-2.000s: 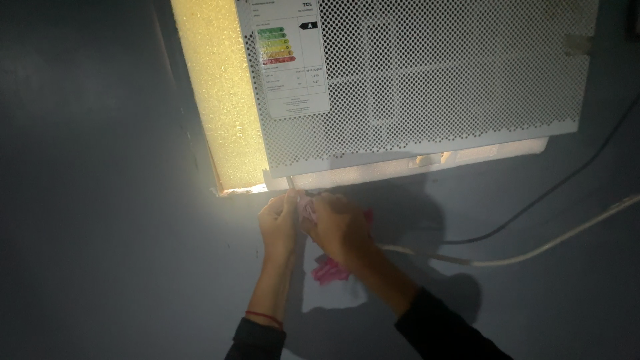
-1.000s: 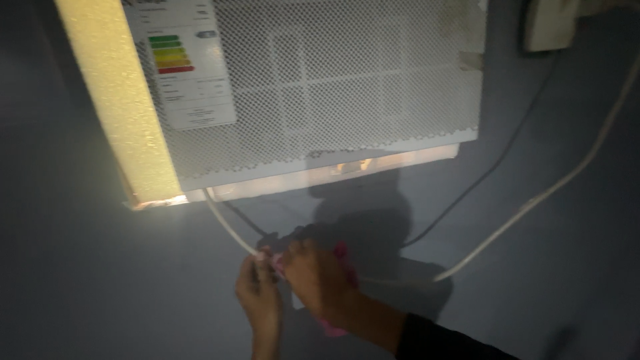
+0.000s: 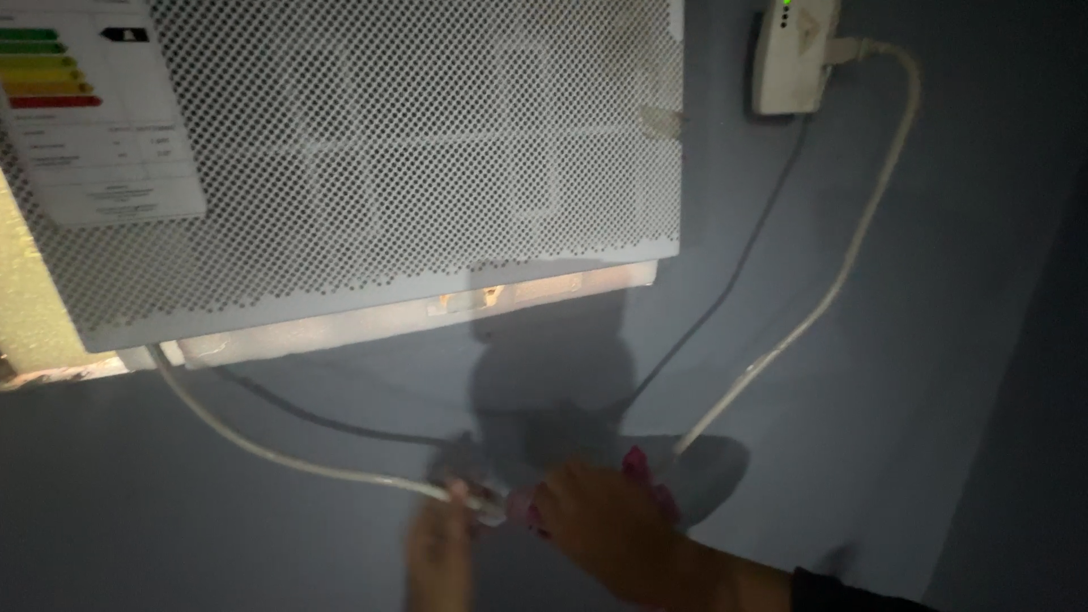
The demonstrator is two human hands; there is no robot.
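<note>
A white cable curves down from the lower left of the perforated white panel of an air conditioner to my hands. My left hand pinches this cable near the bottom centre. Just right of it, my right hand is closed on a pink cloth, which lies around the cable. The hold is partly blurred. Past the right hand the cable rises again to a white plug-in device with a green light at the upper right.
Pale yellow foam fills a gap at the panel's left side. A lit strip runs under the panel. The grey wall lies behind, with shadows of my arms and the cable on it. A label with coloured bars is on the panel.
My hands have moved away from the panel's lower left corner, down and to the right along the cable. More of the cable now shows between the panel and my left hand. The view has shifted.
</note>
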